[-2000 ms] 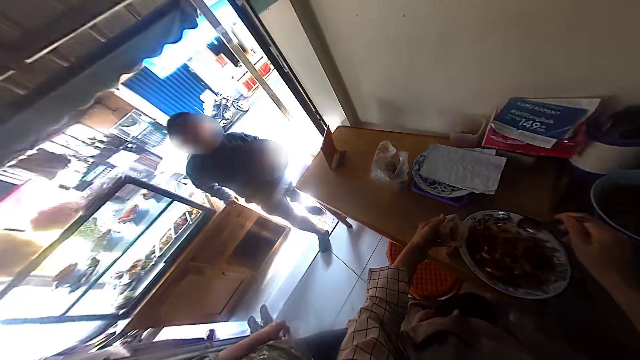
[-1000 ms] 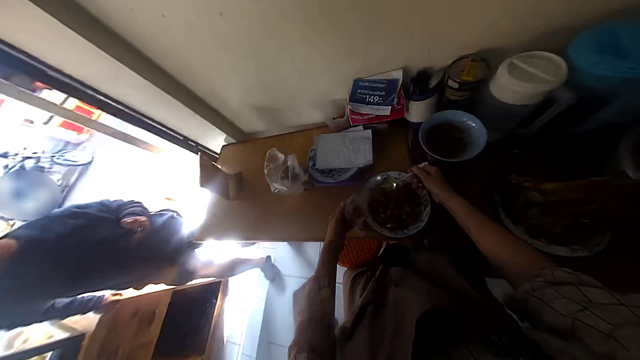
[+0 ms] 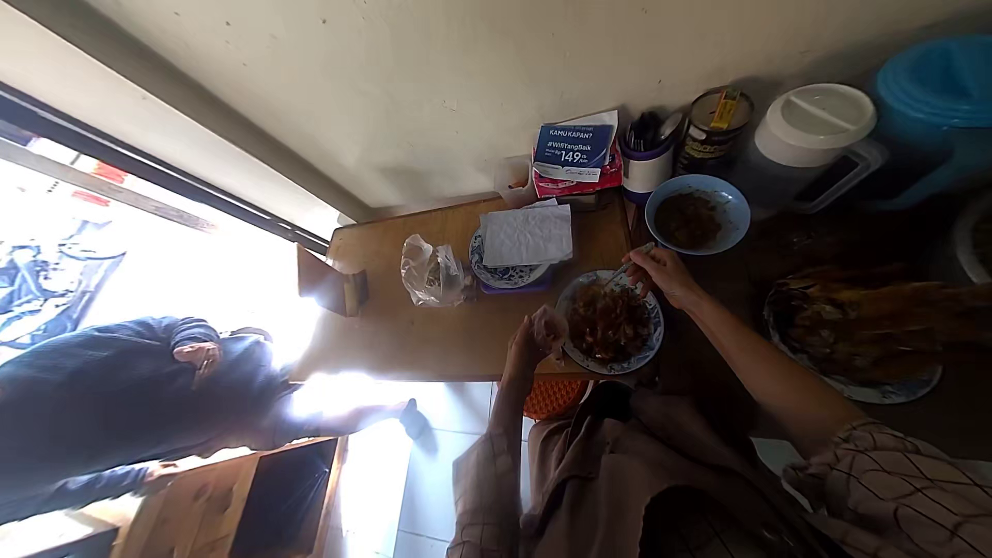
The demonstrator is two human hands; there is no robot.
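My right hand (image 3: pixel 660 275) grips the handle of a metal utensil (image 3: pixel 620 273), its lower end in dark, sauced food (image 3: pixel 608 322) on a blue-patterned plate (image 3: pixel 655 341). At the plate's left rim, my left hand (image 3: pixel 528 341) is closed around a crumpled translucent plastic bag (image 3: pixel 549 329). Just behind the plate on the right stands a light blue bowl (image 3: pixel 736 203) with brown food remains. To the left, white paper sheets (image 3: pixel 527 236) cover part of another patterned plate (image 3: pixel 508 275). A clear plastic bag (image 3: pixel 431 275) lies beside it.
Along the wall stand a printed card (image 3: pixel 573 151), a cutlery holder (image 3: pixel 647 167), a dark tin (image 3: pixel 713 128), a white-lidded pitcher (image 3: pixel 814 128) and a blue-lidded one (image 3: pixel 930 93). A large platter of food (image 3: pixel 860 341) is at right. Another person (image 3: pixel 139 395) is beyond the wooden table (image 3: pixel 434 349).
The view has swung right since the oldest frame. My right hand has come over the plate with the utensil. The other person appears much closer than in the oldest frame.
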